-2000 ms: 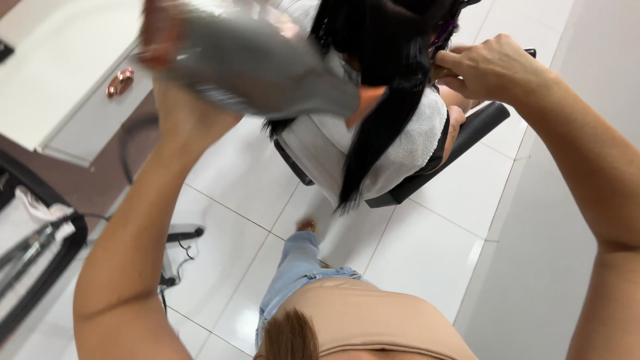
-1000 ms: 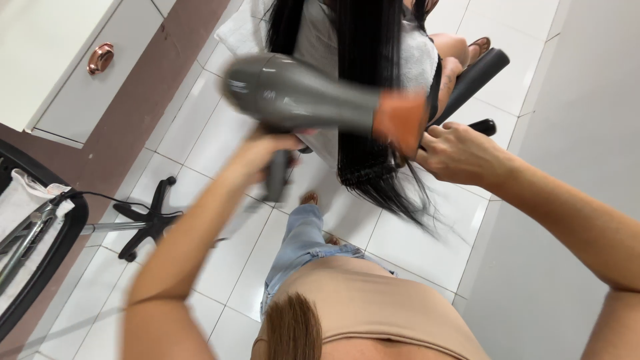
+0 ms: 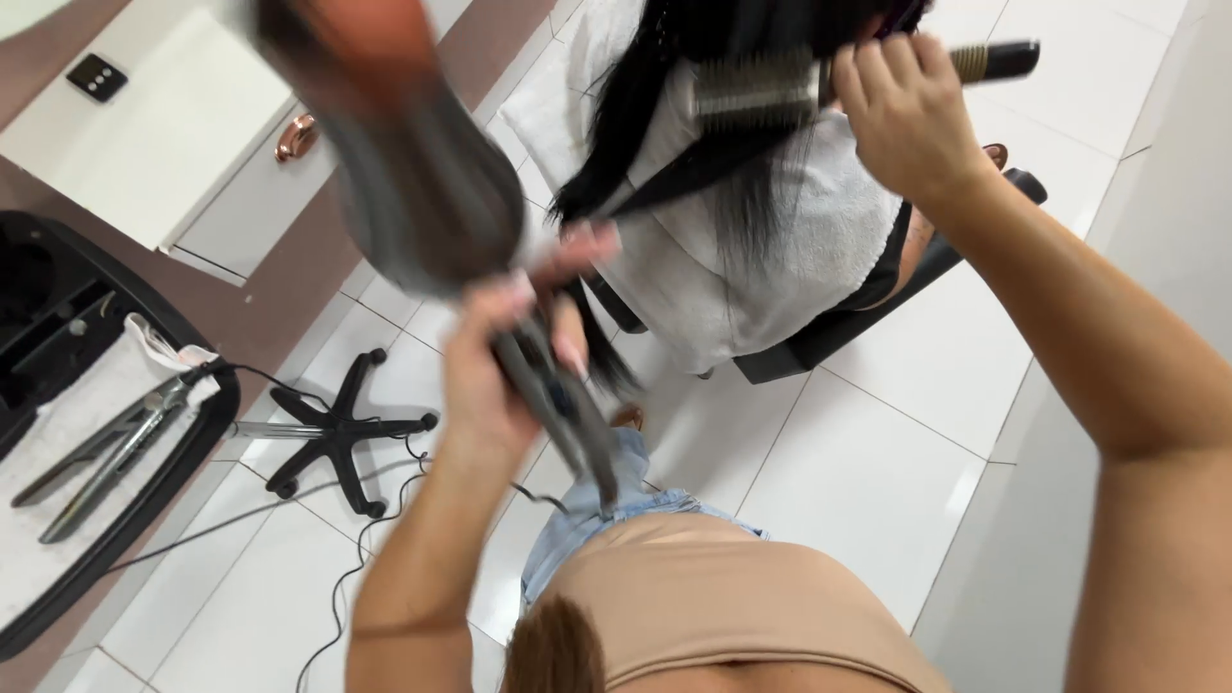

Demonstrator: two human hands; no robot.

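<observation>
My left hand (image 3: 510, 346) grips the handle of a grey hair dryer (image 3: 433, 183), blurred by motion, its orange nozzle (image 3: 371, 38) towards the top edge. My right hand (image 3: 900, 115) is closed round the handle of a round hairbrush (image 3: 756, 91), its bristles against long black hair (image 3: 616, 125). A lock of that hair passes beneath the brush and its ends hang loose. The hair belongs to a seated person, seen from behind, with a white towel (image 3: 808, 241) over the shoulders. The dryer is left of the brush, apart from it.
A black chair armrest (image 3: 847, 327) is beside the seated person. At left, a black trolley tray (image 3: 226, 385) holds a hair straightener (image 3: 115, 462) on a white cloth. Its wheeled base (image 3: 332, 433) and a cord (image 3: 337, 587) are on the tiled floor. A white drawer unit (image 3: 231, 192) is at upper left.
The dryer has swung from pointing right, across the hair, to nozzle up at the left. My right hand has moved up with the brush, whose bristles now show.
</observation>
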